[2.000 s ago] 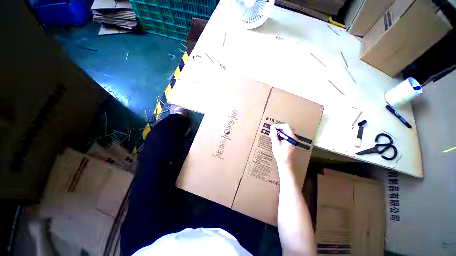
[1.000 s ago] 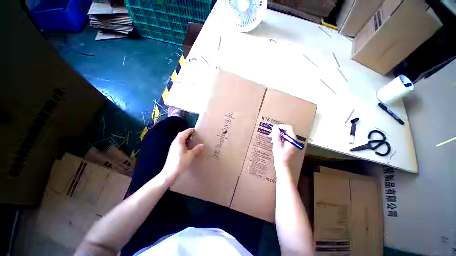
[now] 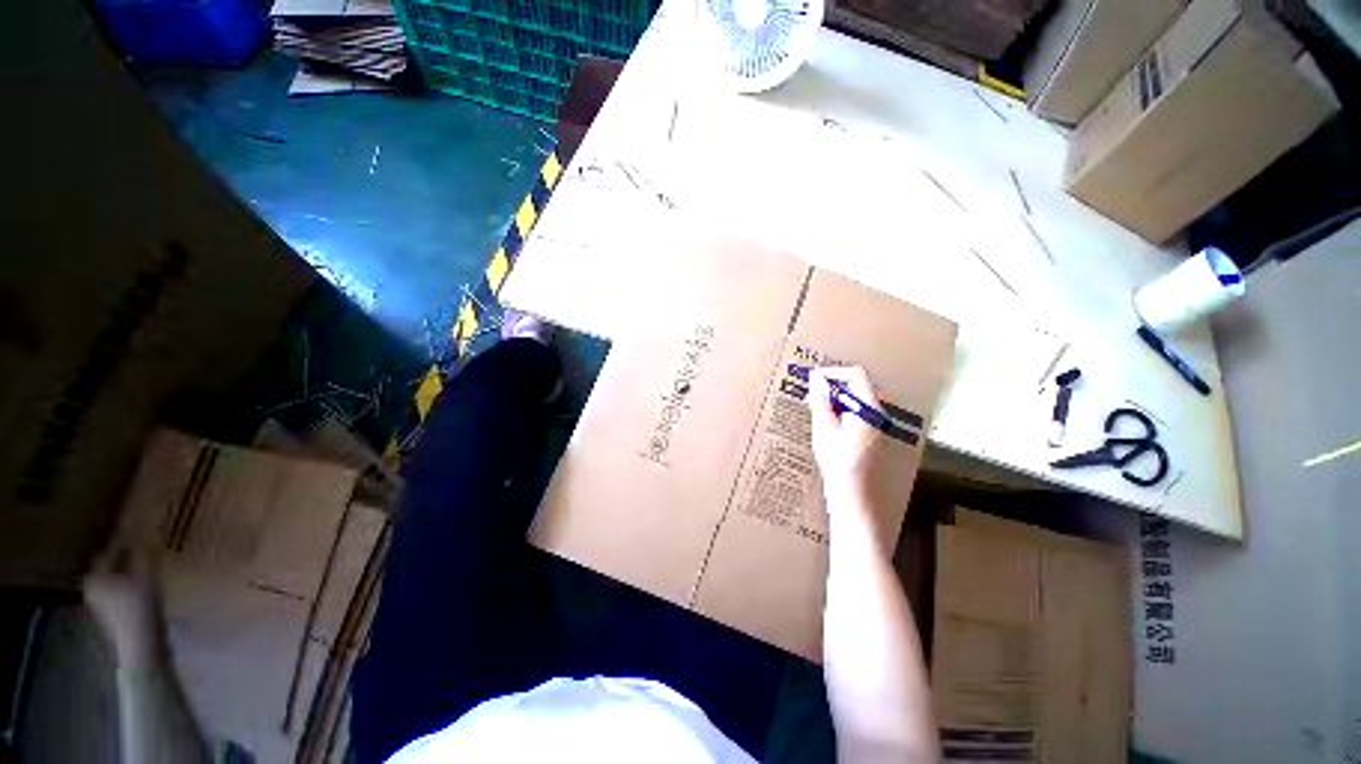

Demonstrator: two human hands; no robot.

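Observation:
A brown flat carton (image 3: 642, 493) lies tilted across my lap and the table's near edge, with a logo on its left half and a crease down the middle. My right hand (image 3: 845, 418) holds a blue and white marker pen (image 3: 870, 409) at the top of the printed text panel (image 3: 779, 475). My left hand (image 3: 123, 590) is low at the far left, blurred, at the left edge of the carton stack (image 3: 246, 597); whether its fingers grip a carton cannot be told.
The white table (image 3: 866, 179) bears scissors (image 3: 1122, 448), a short dark stick (image 3: 1063, 406), a second pen (image 3: 1173, 360), a white cylinder (image 3: 1188, 290), a fan (image 3: 766, 33), an upright carton (image 3: 1179, 127) and thin strips. More flat cartons (image 3: 1030, 627) lie low at right.
My left hand has left the carton on my lap and moved to the left stack, where the top carton sits differently. My right hand stays at the text panel with the pen.

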